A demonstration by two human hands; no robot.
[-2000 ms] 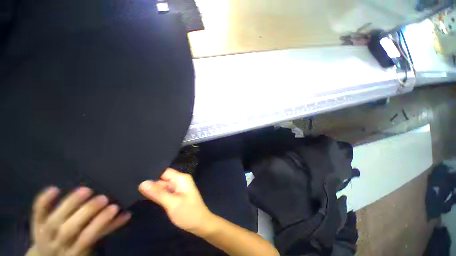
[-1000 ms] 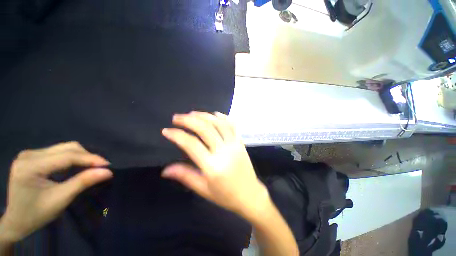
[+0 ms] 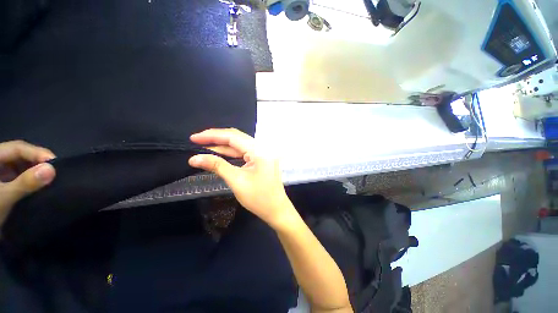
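Observation:
The black fabric garment piece covers the left of the table. Its seam or hem edge is raised in a slight arch between my hands. My left hand, cut off by the left edge, pinches the cloth at its thumb and fingertips. My right hand holds the edge's right end between thumb and fingers. The presser foot and needle stand at the lit spot above, over a dark grey textured area of cloth. The sewing machine head is at the upper right.
The white table's ruler-marked front edge runs below the cloth. A small black box with cables sits on the table at the right. A dark heap of black pieces lies below the table edge. The control panel is lit.
Both hands have moved up with the cloth's near edge, uncovering part of the ruler-marked table edge. My right hand, apart from the edge a second ago, has closed on it.

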